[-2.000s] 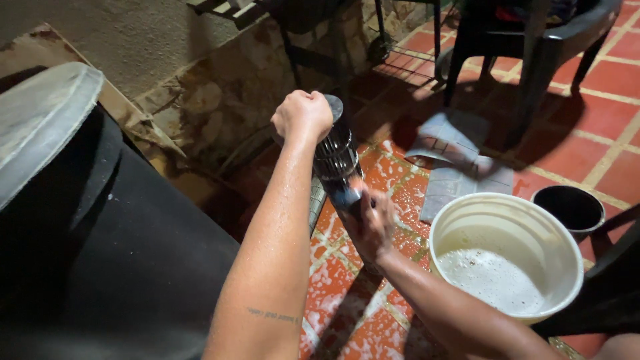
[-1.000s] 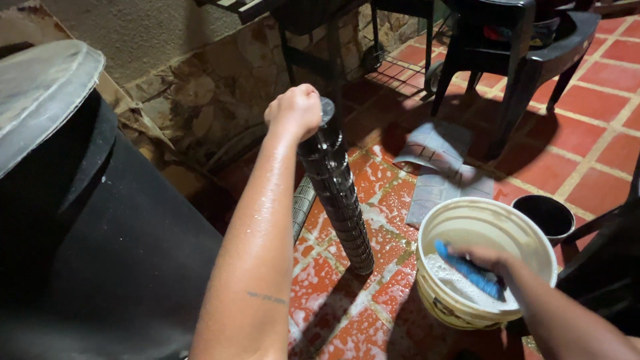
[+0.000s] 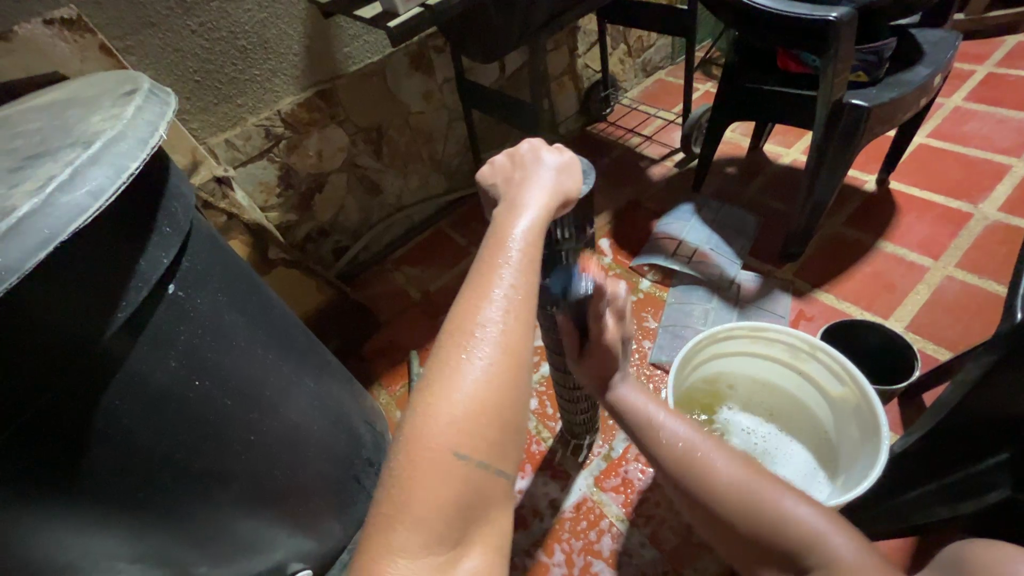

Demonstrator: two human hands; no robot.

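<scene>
My left hand (image 3: 531, 178) is closed around the top of a dark, slotted cylinder (image 3: 572, 388), which stands upright on the wet tiled floor. Against the cylinder's side, lower down, my right hand (image 3: 600, 328) presses a blue scrubbing brush or pad (image 3: 570, 282); motion blur hides its exact shape. To the right, a white plastic bucket (image 3: 780, 340) holds cloudy water with foam. White suds lie on the red tiles around the cylinder's base.
A large black lidded barrel (image 3: 184, 384) fills the left side. Grey flat pieces (image 3: 696, 308) lie on the floor behind the bucket, beside a small dark pot (image 3: 872, 352). A black plastic chair (image 3: 840, 104) stands at the back right, near a wheeled metal frame (image 3: 640, 120).
My right hand has moved from inside the bucket to the cylinder's side with the blue scrubber. My left hand has stayed on the cylinder's top.
</scene>
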